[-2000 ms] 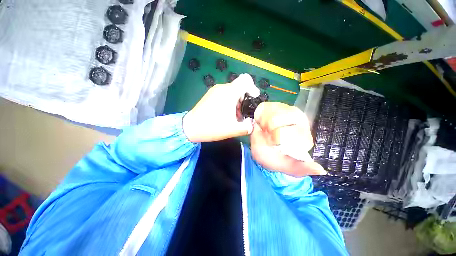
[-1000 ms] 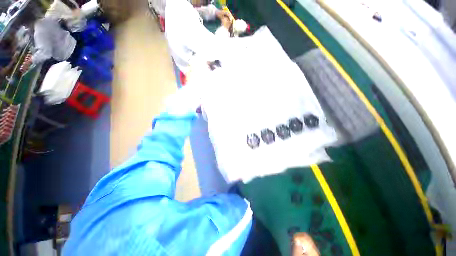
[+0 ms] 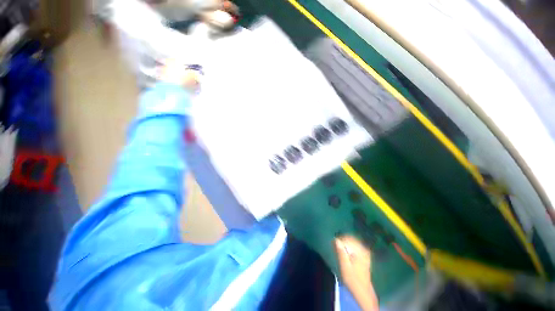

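Note:
A white-sheeted tray stack (image 3: 255, 91) lies ahead of me, with a row of several black round parts (image 3: 310, 144) near its right edge. My left hand (image 3: 178, 76) is at the sheet's far left edge, blurred, its fingers closed around a small black part (image 3: 195, 68). My right hand (image 3: 355, 264) is low over the green surface (image 3: 310, 212), beside loose black parts (image 3: 335, 201); its fingers are blurred, and whether they hold anything cannot be told.
A grey dimpled sheet (image 3: 359, 88) lies beyond the white sheet. Yellow tape (image 3: 383, 209) crosses the green surface. An orange stick (image 3: 405, 257) lies near the right hand. Another person's hand (image 3: 220, 18) shows at the top. A red stool-like object (image 3: 36, 171) stands at left.
The view has turned left from the parts held in both hands to the white sheet. My left hand has reached out over its far side; my right hand has come further into view.

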